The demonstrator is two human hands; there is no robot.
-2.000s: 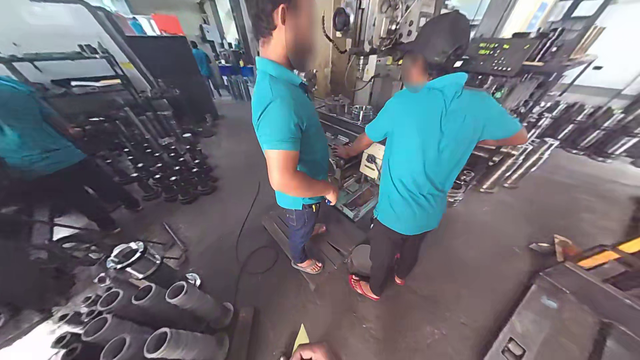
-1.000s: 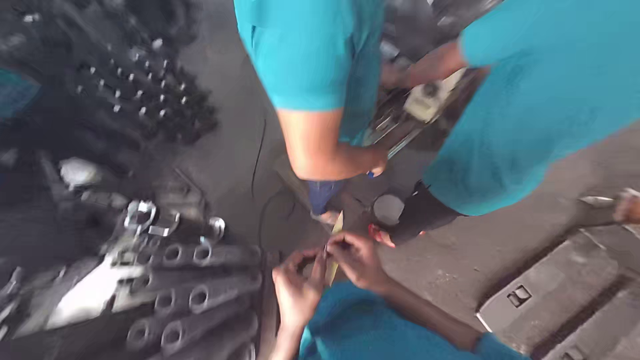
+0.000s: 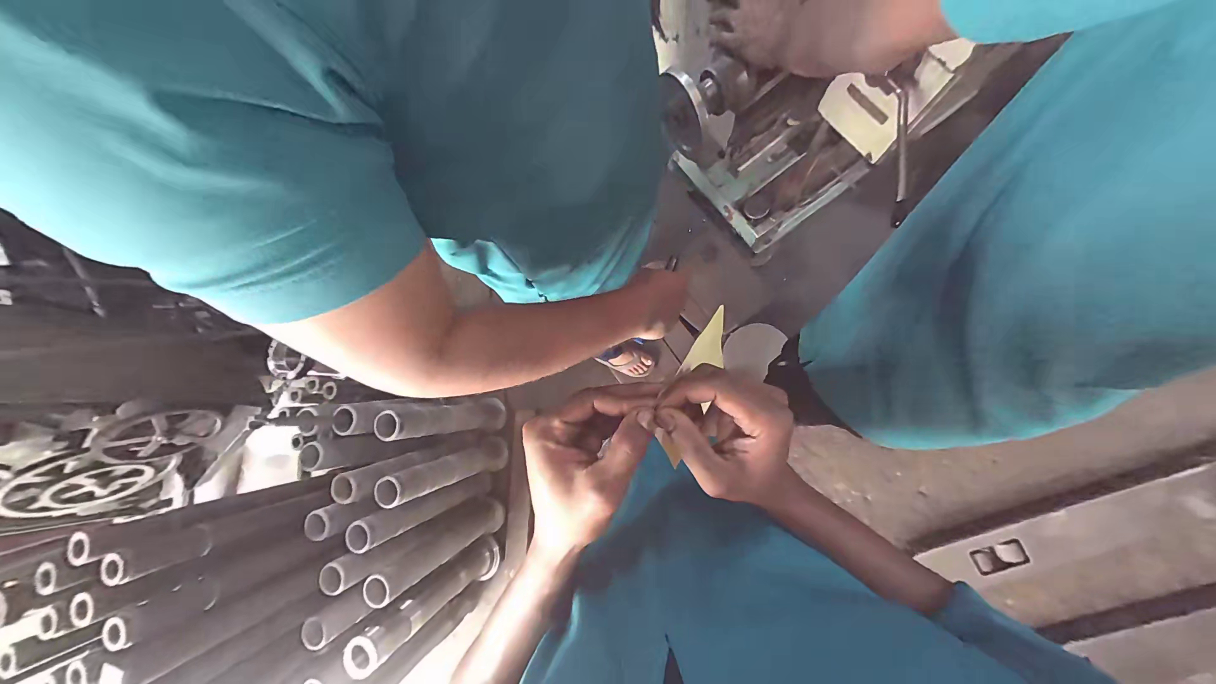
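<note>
A thin pointed piece of pale yellow sheet, perhaps paper [image 3: 705, 344], is pinched between both hands in front of the chest. My left hand [image 3: 581, 456] holds its edge with thumb and forefinger. Its fingertips meet those of my right hand [image 3: 730, 432], which grips the same sheet from the other side. One tip of the sheet points up above the fingers, and another part shows below them. The fingers hide its middle.
A co-worker's bare forearm [image 3: 532, 342] reaches across just beyond my hands; another person in a teal shirt [image 3: 1007, 247] stands close at right. Metal tubes [image 3: 437, 475] stand at left. A machine base [image 3: 760, 209] lies ahead; a grey slab [image 3: 1092, 541] is at right.
The view has tilted down and moved closer to the co-workers. Two seconds ago only part of one hand and the yellow tip showed; now both hands are in view, holding the sheet.
</note>
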